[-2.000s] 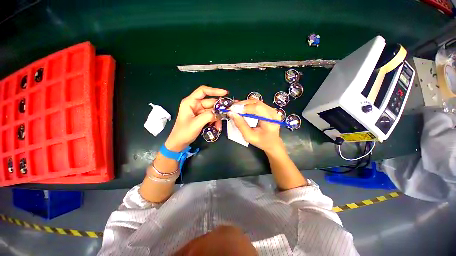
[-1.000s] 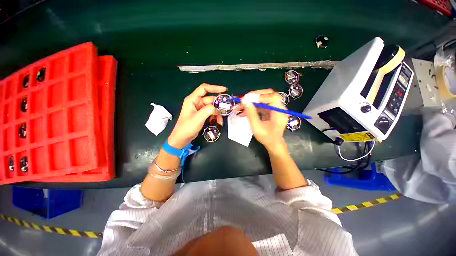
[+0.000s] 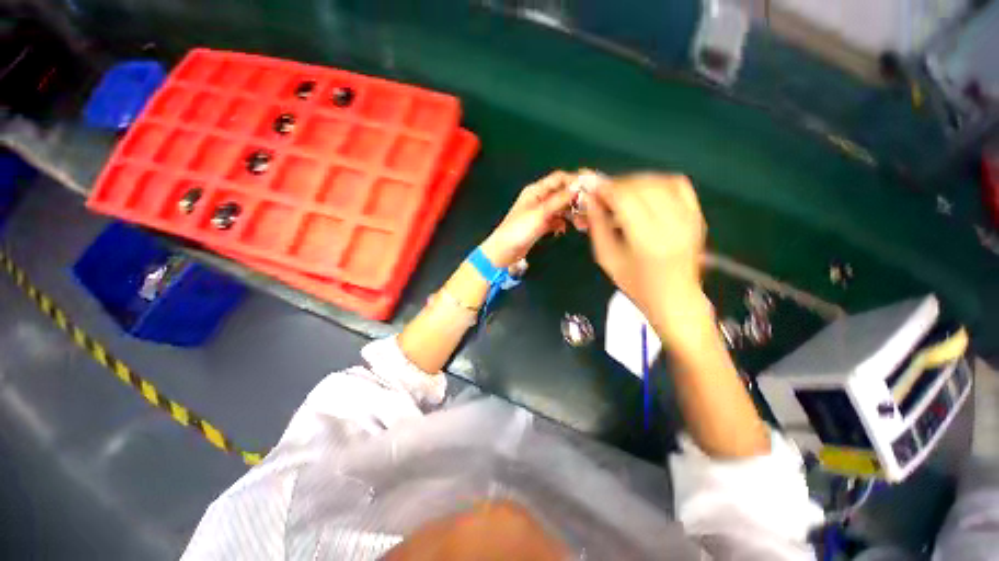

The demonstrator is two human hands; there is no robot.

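Observation:
My left hand (image 3: 537, 217), with a blue wrist strap, holds a small round electronic unit (image 3: 578, 202) with a shiny rim. My right hand (image 3: 652, 230) is blurred; its fingertips meet at the unit's upper right side, and whether they grip it is hard to tell. The blue stick (image 3: 646, 378) lies across the white paper (image 3: 627, 332), partly behind my right forearm. Another round unit (image 3: 576, 329) lies left of the paper. Several more blurred units (image 3: 756, 316) lie right of my forearm.
Stacked red compartment trays (image 3: 329, 236) holding several round units stand at the left. The white tape dispenser (image 3: 865, 378) stands at the right. A lone unit (image 3: 839, 272) lies beyond the metal strip (image 3: 772, 282). Blue bins (image 3: 153, 287) are beside the bench.
The view has turned left, so the trays sit nearer the middle. My right hand has let go of the blue stick, which now lies on the paper. Both hands are farther from the paper.

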